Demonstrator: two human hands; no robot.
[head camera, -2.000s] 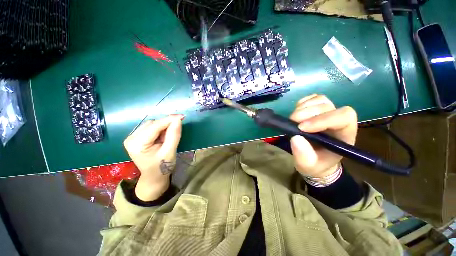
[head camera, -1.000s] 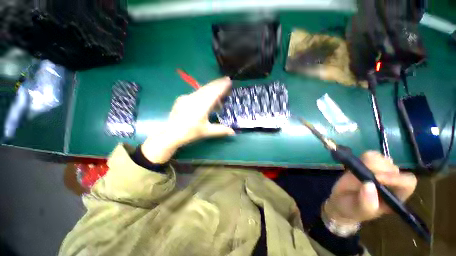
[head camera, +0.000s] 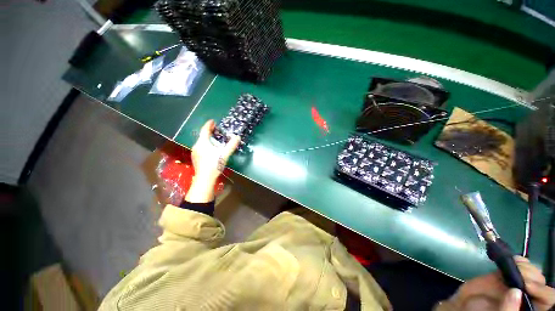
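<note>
My left hand (head camera: 210, 159) is at the near end of the small black-and-white PCB panel stack (head camera: 244, 115) on the left, with thumb and fingertips around its sides. My right hand (head camera: 505, 294) is cut off by the bottom right edge. It holds the black soldering iron (head camera: 504, 258), whose tip points up and away, above a small clear plastic bag (head camera: 478, 209). The other PCB panel stack (head camera: 386, 172) lies right of the middle, with no hand on it. A thin solder wire (head camera: 328, 144) runs across the fan toward the left.
The black fan (head camera: 404, 112) stands behind the right-hand panel stack. A blackened cardboard pad (head camera: 478, 143) and a dark unit with a red light (head camera: 538, 161) are at right. Red leads (head camera: 319, 120) lie mid-bench. A large panel block (head camera: 234, 36) and clear bags (head camera: 178, 74) are at far left.
The view has swung left. My left hand has moved from the main panel stack to the small stack on the left. My right hand still holds the iron, now at the lower right edge.
</note>
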